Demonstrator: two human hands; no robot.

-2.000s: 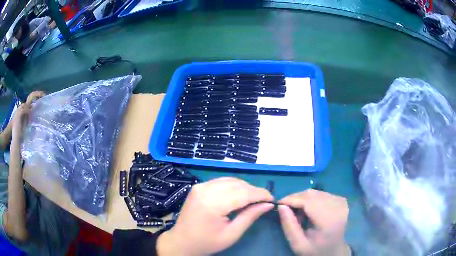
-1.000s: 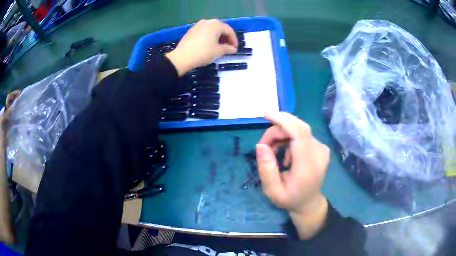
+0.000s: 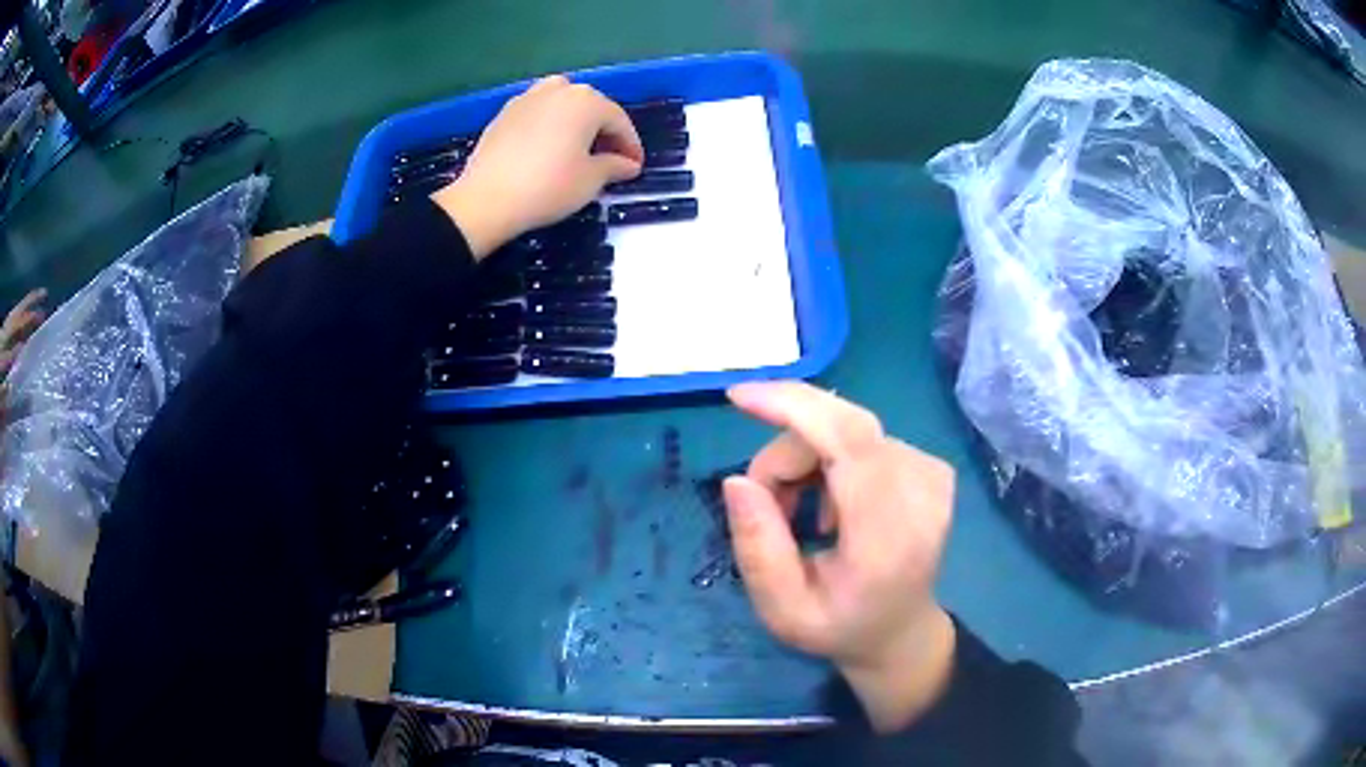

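Observation:
My left hand (image 3: 547,165) reaches over the blue tray (image 3: 821,255), its fingertips pinched at the left end of a glossy black housing (image 3: 653,182). This housing lies just above another housing (image 3: 653,210) on the white liner (image 3: 704,300). More housings (image 3: 569,337) lie in columns, partly hidden by my left hand and sleeve. My right hand (image 3: 847,525) hovers over the mat, fingers curled, thumb and index finger apart, nothing visible in it. Small black inserts (image 3: 716,562) lie beside and partly behind it. A loose housing pile (image 3: 427,502) shows beside my left sleeve.
An open clear bag with dark parts (image 3: 1139,345) stands at the right. A flat clear bag (image 3: 120,345) lies at the left on the tan board (image 3: 360,659). A thin black cable (image 3: 210,146) lies at the far left. Part of another person's hand (image 3: 21,322) shows at the left edge.
My hands have parted from the near mat; my left hand has moved up to the tray. A housing now lies in the former gap in the right column. The view has shifted.

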